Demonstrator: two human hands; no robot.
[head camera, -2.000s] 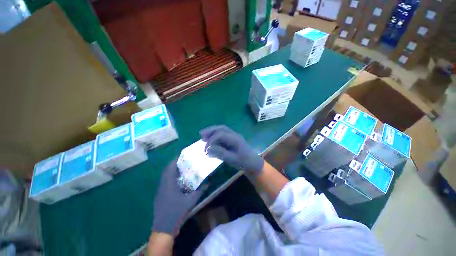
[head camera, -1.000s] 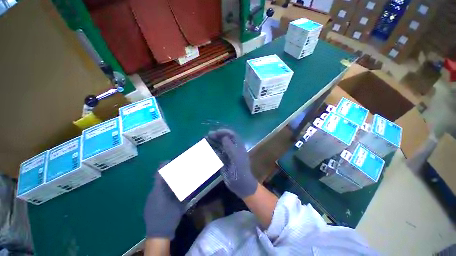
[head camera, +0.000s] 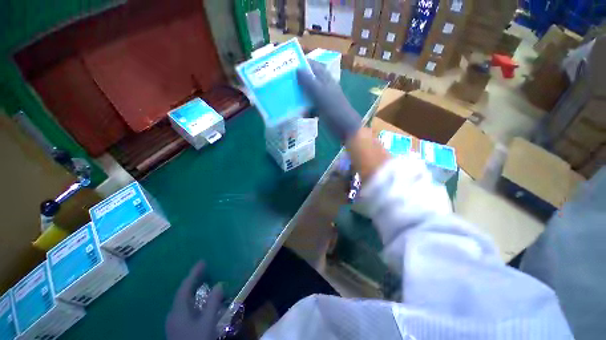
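My right hand, in a dark grey glove, holds a product box by its right side. Its blue label faces me, tilted, and it is in the air over a two-high stack of boxes on the green bench. My left hand, also gloved, is low at the bench's front edge, with crumpled shiny shrink film between its fingers. Another product box lies at the tunnel opening, by the rollers. A row of several boxes stands at the bench's left.
Red curtain hangs behind the bench. A lever with a black knob stands near the row. Another stack is at the bench's far end. Grouped boxes on the side stand are partly behind my sleeve. An open carton is beyond; a person's sleeve shows right.
The box has gone from between both hands to my right hand alone, raised forward and turned label-up. My left hand has come away lower. Another box has come out from under the curtain. The view has shifted right.
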